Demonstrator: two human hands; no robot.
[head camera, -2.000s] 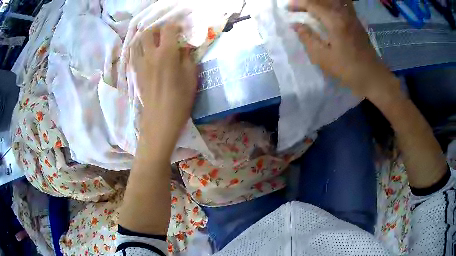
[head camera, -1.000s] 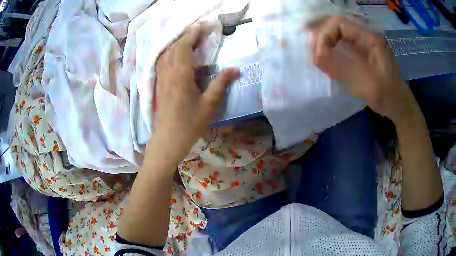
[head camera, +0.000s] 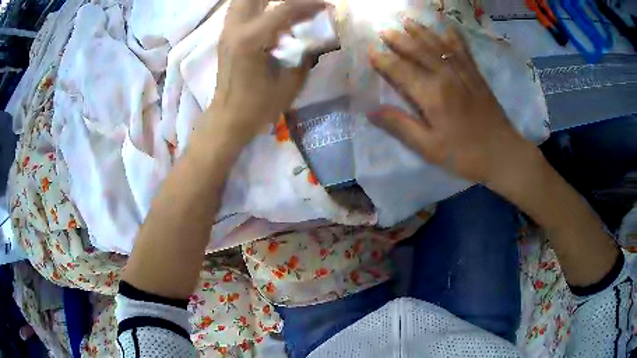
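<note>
My left hand (head camera: 262, 63) is at top centre-left, its fingers pinching a small crumpled piece of whitish fabric (head camera: 304, 42). My right hand (head camera: 447, 105) lies spread, palm down, on a pale fabric panel (head camera: 398, 175) that shows its wrong side at centre right. An edge strip with orange flowers (head camera: 309, 173) runs down from my left wrist toward the lap. Between the two parts of cloth a piece of the grey machine table edge shows. The needle area is hidden by hands and glare.
A large fabric bundle (head camera: 98, 140) fills the left side, flowered cloth (head camera: 307, 269) lies over the lap. Blue-handled snips (head camera: 590, 31) and orange-red ones (head camera: 548, 17) lie at the upper right. A ruler scale (head camera: 583, 78) is on the table edge. Blue edge at lower left.
My left hand has moved up and now grips cloth. My right hand has opened flat on the panel and moved slightly left. The orange-flower edge now lies across the table gap.
</note>
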